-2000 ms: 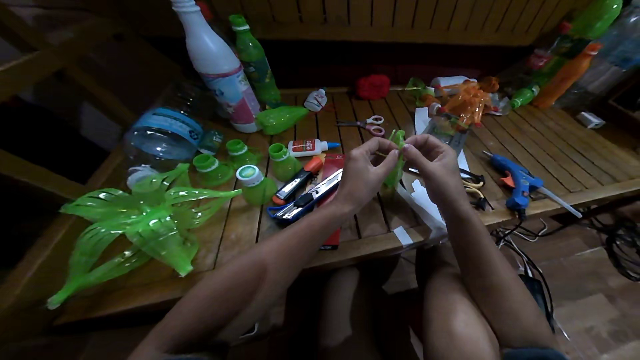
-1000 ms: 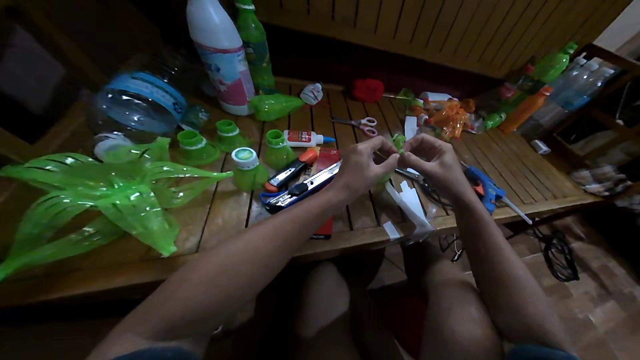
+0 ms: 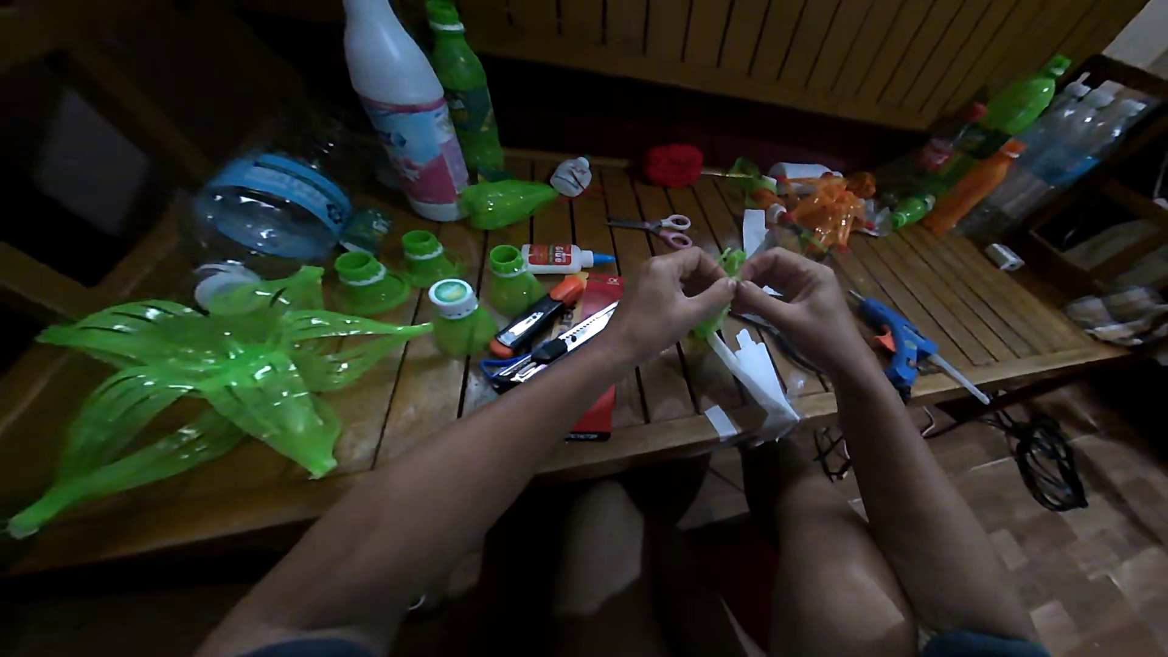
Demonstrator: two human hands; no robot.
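Note:
Both hands meet at a small piece of green plastic (image 3: 733, 262), pinched between thumbs and fingertips; its lower part shows under the fingers. My left hand (image 3: 671, 297) is on its left side, my right hand (image 3: 796, 297) on its right. White paper strips (image 3: 762, 374) lie below the hands at the slatted wooden table's edge. To the left lie box cutters (image 3: 566, 342) on a red package (image 3: 598, 415), a white glue bottle (image 3: 552, 258) and pink-handled scissors (image 3: 671, 228). A blue hot glue gun (image 3: 902, 342) rests right of my right hand.
Cut green bottle petals (image 3: 246, 374) spread across the left end, beside several green bottle necks (image 3: 365, 283). Behind stand a white bottle (image 3: 406, 109) and a green bottle (image 3: 465, 100). Orange plastic pieces (image 3: 830, 210) lie at the back right. A coiled black cable (image 3: 1049, 465) is on the tiled floor.
The fingertips have shifted slightly around the green plastic, and both hands stay together on it. The view has turned somewhat.

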